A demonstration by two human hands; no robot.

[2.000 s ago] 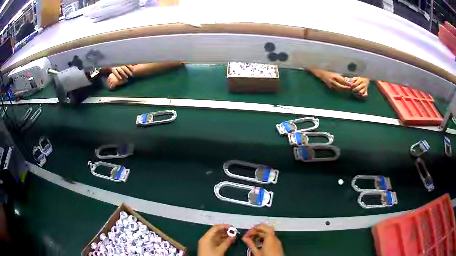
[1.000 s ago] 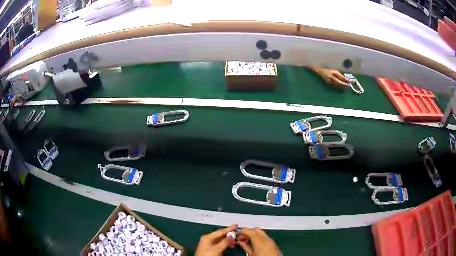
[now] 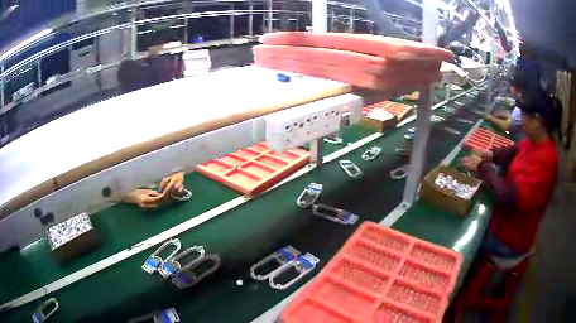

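My left hand and my right hand are both out of the picture. Nearest in front of me is a large pink-red parts tray (image 3: 404, 258) with rectangular pockets; small pieces lie in several pockets, too small to tell. It stands at the bottom right, cut off by the lower edge. To its left, loop-shaped units with blue patches lie on the dark green conveyor belt (image 3: 221, 236). Two touching units (image 3: 292, 272) lie close to the tray. Several more units (image 3: 183, 262) overlap farther left. A small white round part (image 3: 239, 282) lies alone on the belt.
Another person's hands (image 3: 158, 194) work across the belt beside a pink-red tray (image 3: 252, 165). An open carton (image 3: 71, 236) stands at the left. A person in red (image 3: 530, 176) works at the right near a carton (image 3: 450, 189). Stacked trays (image 3: 354, 60) are overhead; a post (image 3: 418, 145) rises mid-view.
The view has swung to the right along the line. My two hands and the carton of white parts beside them have left the picture. The large near tray now shows more fully.
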